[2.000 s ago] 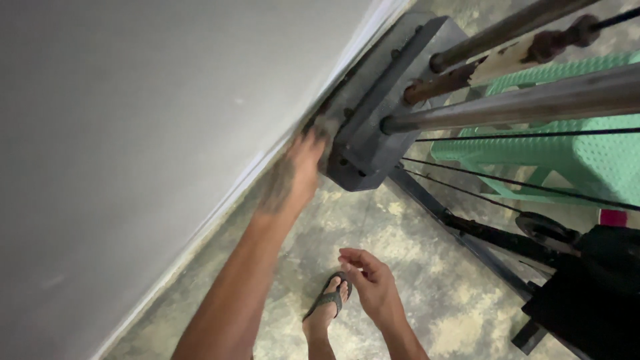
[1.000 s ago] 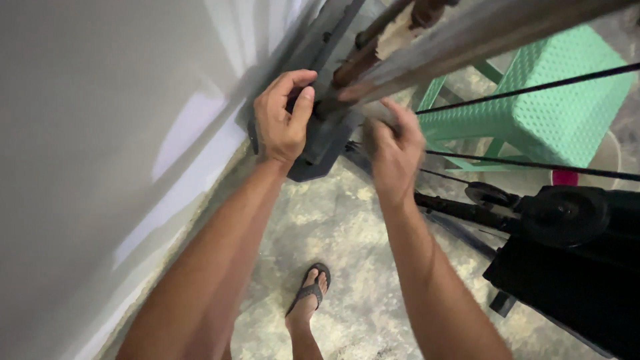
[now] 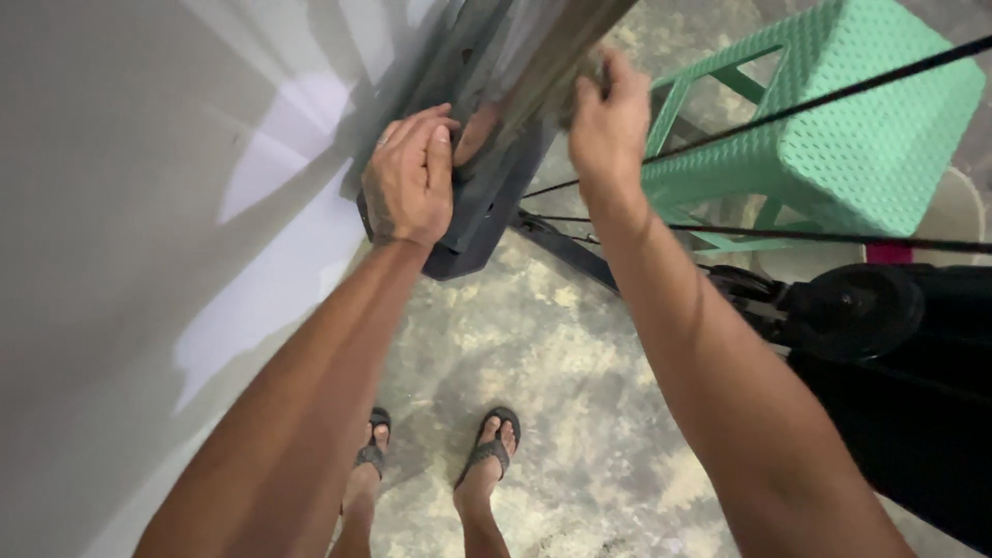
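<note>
My left hand [image 3: 411,178] rests at the wall side of a dark weight plate stack [image 3: 465,248], its fingers curled against the stack; whether it grips anything is hidden. A blurred metal guide rod [image 3: 570,46] rises from the stack toward the top of the view. Just right of that rod is my right hand [image 3: 612,128], thumb and fingers bent, blurred at the tips; I cannot tell whether it holds something. Black cables [image 3: 821,101] run from near the stack to the right edge.
A pale wall [image 3: 155,194] stands close on the left. To the right are a green plastic stool [image 3: 876,124], a whitish bucket [image 3: 961,205] behind it, and a black pulley [image 3: 860,310] on the machine's frame. My sandalled feet [image 3: 488,457] stand on the mottled floor.
My right hand has come up from low over the floor to beside the guide rod. My left hand, blurred at the stack's side earlier, now rests against it. Light patches have appeared on the wall.
</note>
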